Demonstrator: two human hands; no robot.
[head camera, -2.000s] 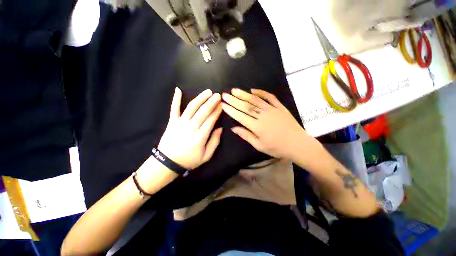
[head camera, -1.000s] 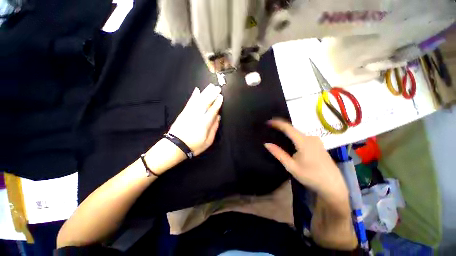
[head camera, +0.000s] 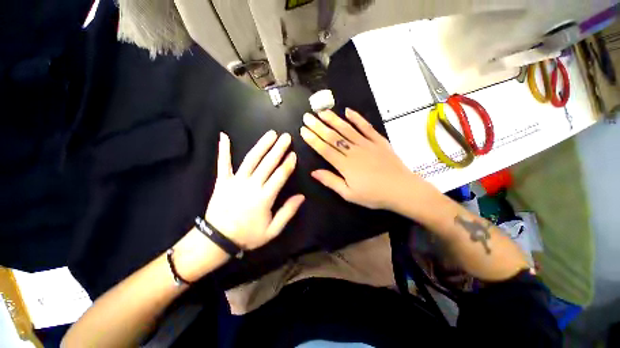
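A large black fabric panel (head camera: 146, 217) covers the table under the sewing machine head (head camera: 258, 34) and hangs towards my lap. A flap-like piece (head camera: 139, 146) shows on it at the left. My left hand (head camera: 248, 194) lies flat on the fabric with fingers spread, below the presser foot (head camera: 274, 96). My right hand (head camera: 357, 163) lies flat on the fabric to the right, fingers apart, fingertips just below the small white round knob (head camera: 321, 101). Neither hand grips anything. The needle is too small to tell.
Scissors with yellow and red loops (head camera: 460, 132) lie on the white tabletop (head camera: 401, 146) right of the fabric. Second scissors (head camera: 549, 81) lie at the far right. A yellow tape strip (head camera: 15, 306) is at the lower left. Bags and a green cloth (head camera: 561, 224) are below the table at right.
My right hand has come back down onto the fabric beside the foot. My left hand has moved back from the foot and spread its fingers. The fabric has shifted, and the flap shows more clearly.
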